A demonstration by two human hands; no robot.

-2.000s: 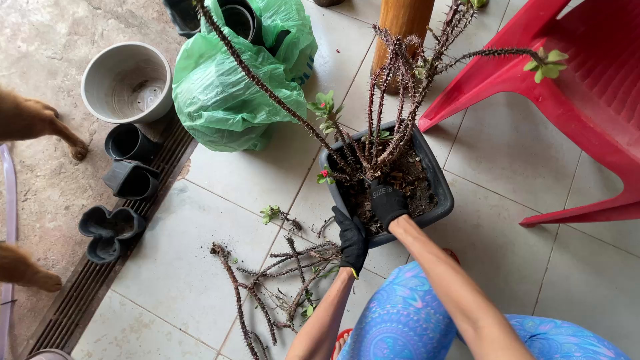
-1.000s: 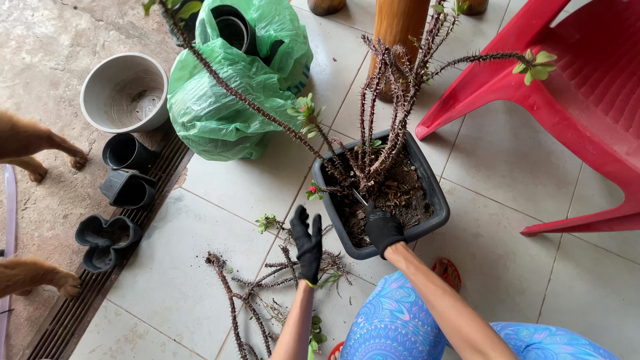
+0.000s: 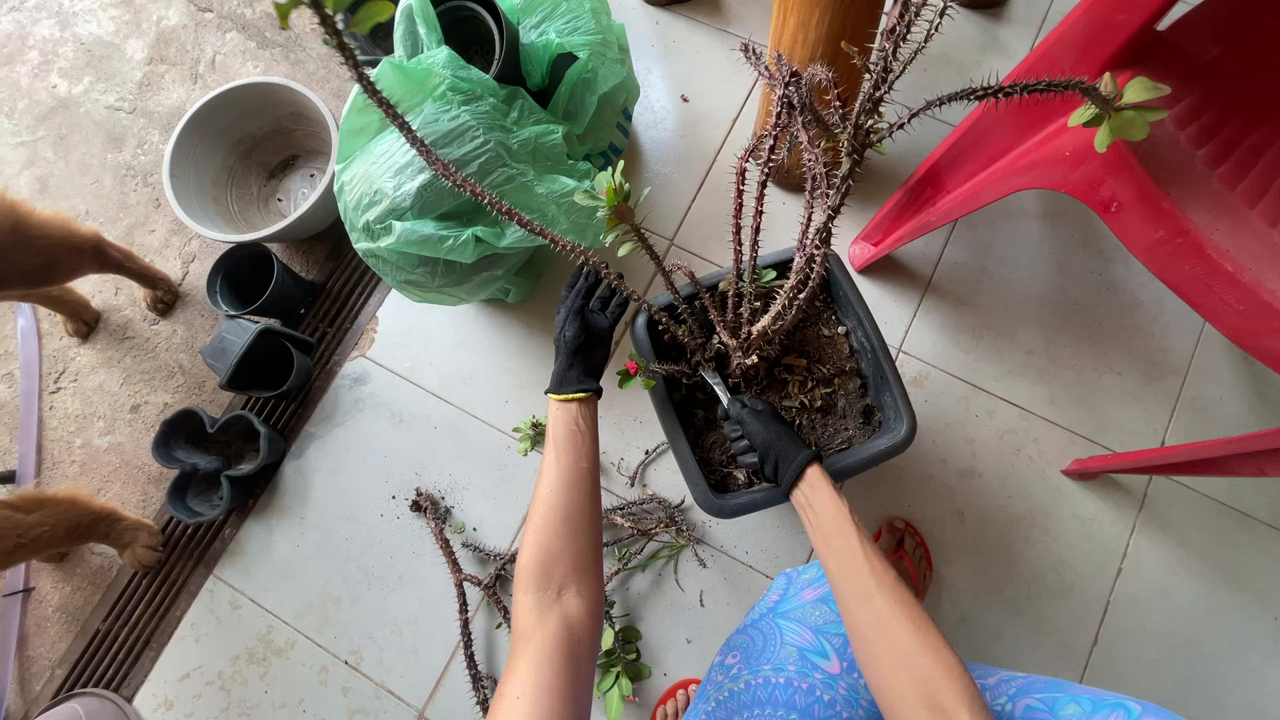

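A thorny crown-of-thorns plant (image 3: 750, 320) stands in a square black plastic pot (image 3: 890, 425) of dark soil. My right hand (image 3: 765, 440), in a black glove, is closed on the handle of a small metal tool (image 3: 716, 385). The tool's blade meets the base of the stems; its tip is hidden there. My left hand (image 3: 583, 335), gloved too, is left of the pot with its fingers against or just beneath a long thorny stem (image 3: 470, 190); contact cannot be told. A small red flower (image 3: 631, 368) shows by the pot's left rim. Cut thorny stems (image 3: 460, 580) lie on the tiles.
A green plastic bag (image 3: 450, 180) holding black pots, a grey round pot (image 3: 250, 160) and several small black pots (image 3: 255, 283) stand at the left, near a floor grate (image 3: 330, 310). Animal legs (image 3: 80, 255) show at the left edge. A red plastic chair (image 3: 1080, 170) is at the right, a wooden post (image 3: 820, 80) behind.
My left hand has moved from the pot's lower left rim, past the cut stems, up to the long stem. My right hand stays low at the stem bases, the tool now showing more clearly.
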